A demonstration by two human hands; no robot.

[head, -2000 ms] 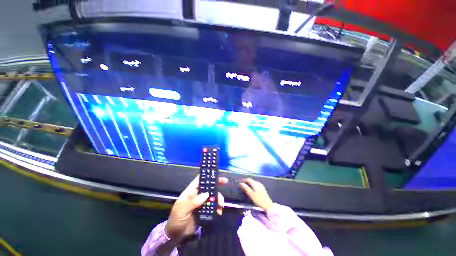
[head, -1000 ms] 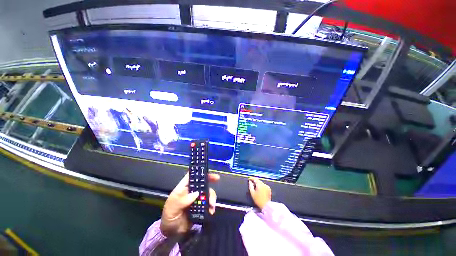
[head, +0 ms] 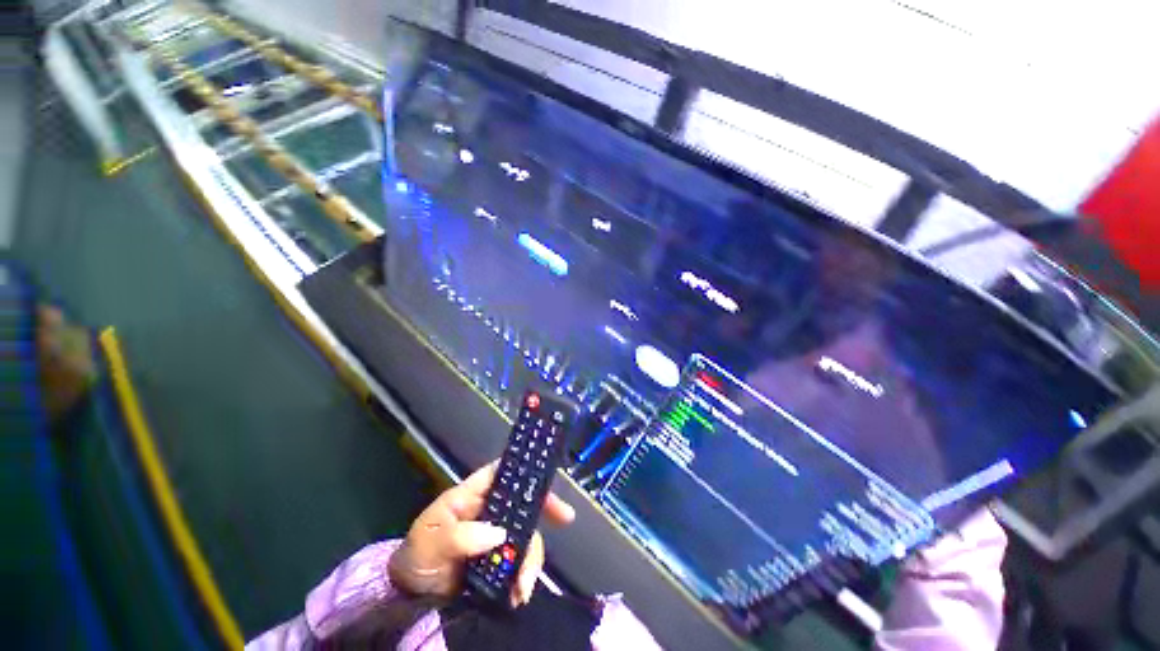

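Note:
The television stands tilted across the view, its screen dark with menu words, a bright oval highlight and a boxed text panel at the lower right. My left hand holds the long black remote control upright in front of the lower screen edge, thumb on the buttons near its lower end. My right sleeve, pale pink, reaches up to the screen's lower right part. The right hand itself is hidden there.
The black pallet lies under the television. The conveyor with yellow-brown cross tracks runs off at upper left. A black top rail passes behind the screen. A red sheet hangs at right. A blurred shape stands at the left edge.
The view has turned left, so the television looks steeply tilted. The picture is darker. My right arm has moved out to the right side of the screen. My left hand still holds the remote control.

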